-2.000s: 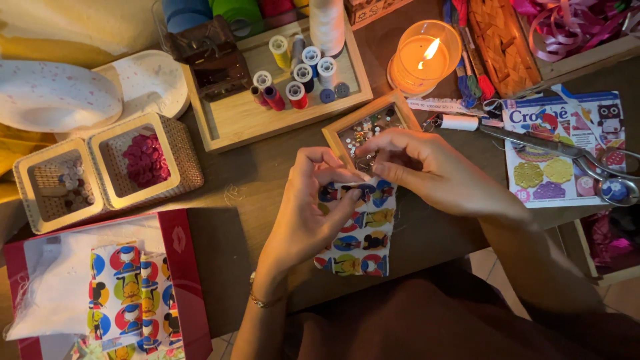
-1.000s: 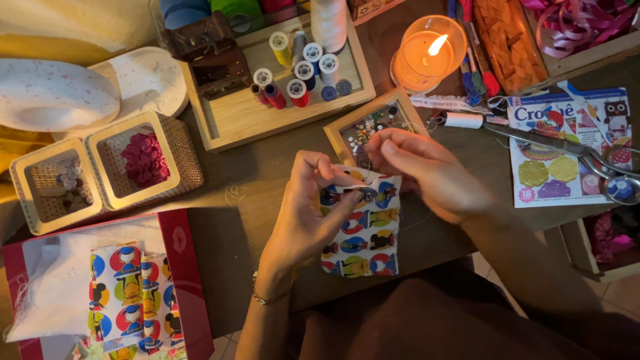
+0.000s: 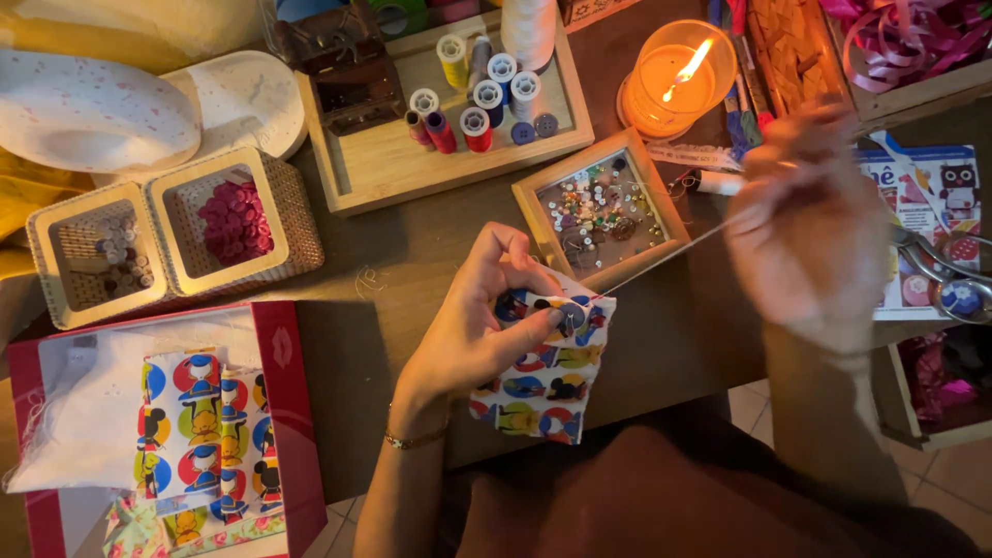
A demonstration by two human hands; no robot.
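My left hand (image 3: 488,318) pinches the top of a white cartoon-print cloth (image 3: 542,380), its thumb on a dark blue button (image 3: 572,315) lying against the fabric. From the cloth beside the button, a taut pale thread (image 3: 666,257) runs up and right to my right hand (image 3: 806,225), which is raised and blurred. Its fingers are closed around the thread's end; whether they also hold a needle cannot be seen. Just above the cloth lies a wooden-framed tray (image 3: 525,203) of beads and small buttons.
A lit candle (image 3: 678,77) burns in glass near my right hand. Thread spools (image 3: 475,129) stand on a wooden tray (image 3: 387,186). Button baskets (image 3: 291,232) and a red-edged box (image 3: 298,434) of fabric are at left. Metal scissors (image 3: 922,252) rest on a craft magazine (image 3: 891,298) at right.
My right hand has moved up and to the right, away from the cloth, and the thread is now stretched between them. My left hand still holds the cloth and button.
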